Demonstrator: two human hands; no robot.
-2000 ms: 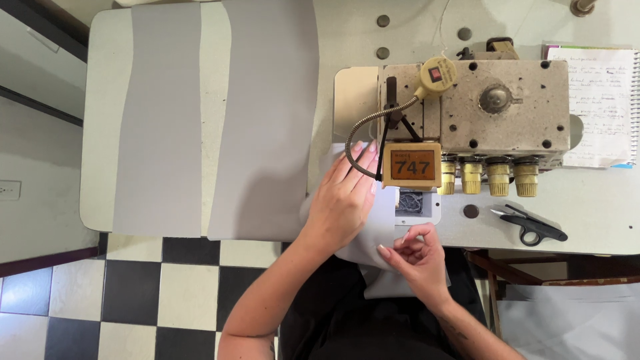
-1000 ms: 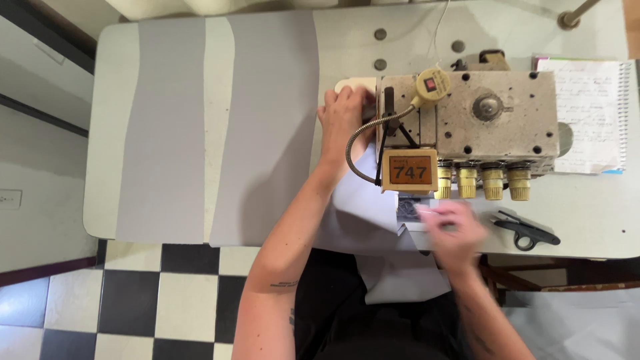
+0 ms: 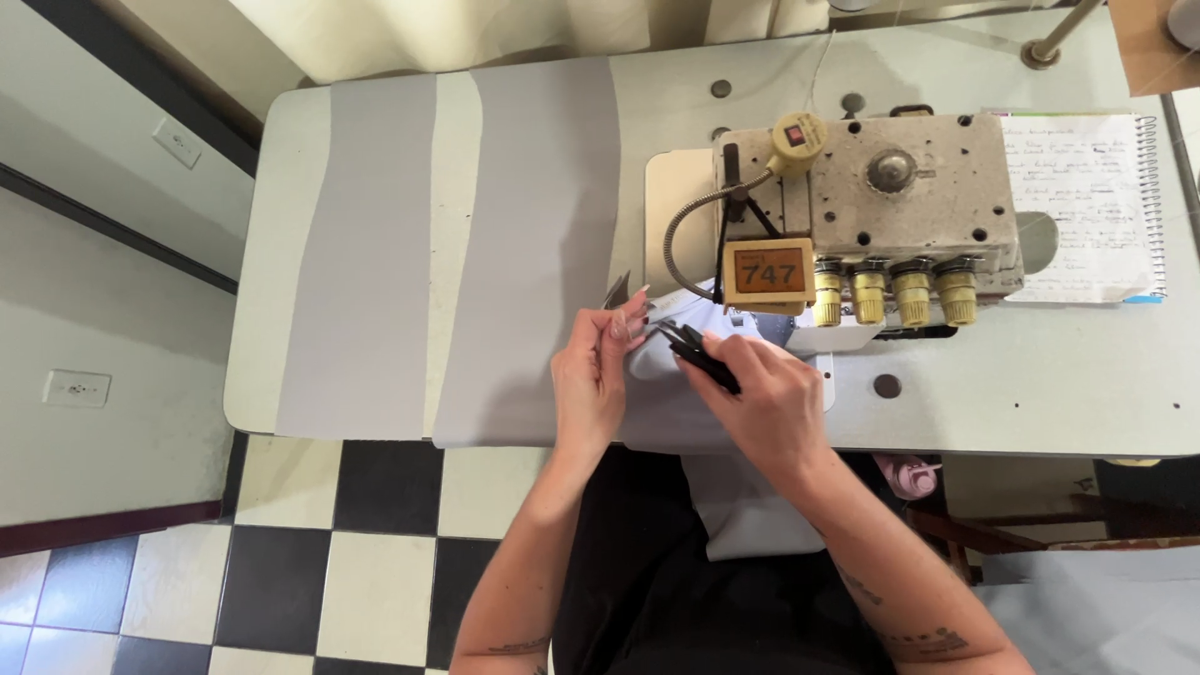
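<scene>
My right hand [image 3: 764, 398] is closed on black-handled thread snips [image 3: 703, 359], whose tips point toward the fingers of my left hand [image 3: 596, 370]. Those left fingers pinch an edge of the grey fabric [image 3: 656, 361] just left of the overlock sewing machine [image 3: 914, 187]. The fabric runs under the machine's front left end, where the presser area is partly hidden by the machine's box marked 747 [image 3: 769, 274]. A pointed grey tip, perhaps fabric, rises behind my left hand. More grey cloth hangs over the table edge onto the lap.
Two long cut grey fabric panels [image 3: 361, 262] [image 3: 530, 253] lie flat on the white table [image 3: 1078, 394] at the left. A spiral notebook with handwriting [image 3: 1078, 206] lies right of the machine. A pink bottle [image 3: 909, 476] is below the table edge, and a lamp with a flexible neck [image 3: 797, 141] is fixed to the machine.
The black snips, on the table at the right earlier, are now in my right hand, which has moved left. My left hand has come down from beside the machine toward the table's front.
</scene>
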